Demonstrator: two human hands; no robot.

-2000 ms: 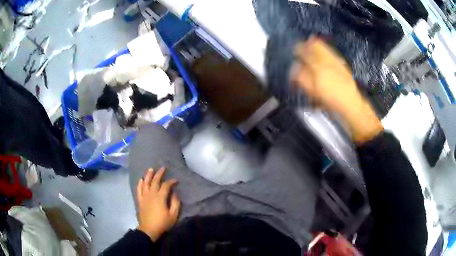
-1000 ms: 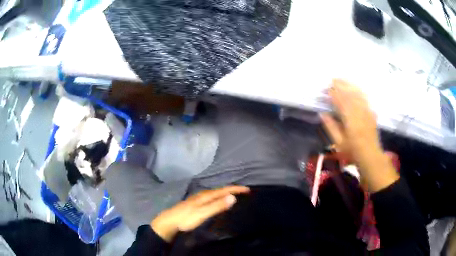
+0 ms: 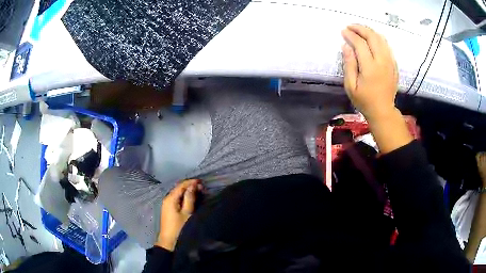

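The black fabric panel with white flecks lies on the white machine table and hangs over its front edge. My right hand is over the table near the front edge, right of the fabric and apart from it. Its fingers are bent and close together; a small greyish spot shows by the thumb, and I cannot tell if it is held. My left hand rests on my lap with curled fingers, and its palm is hidden.
A blue basket with white and black scraps stands at the left. A red basket with dark pieces is under the table at the right. Dark cords cross the table at right. Another person's arm shows at the right edge. Scraps litter the left floor.
The view has swung right, then settled. My right hand has left the fabric and is now over the table to its right. My left hand stays at my lap, its fingers now curled.
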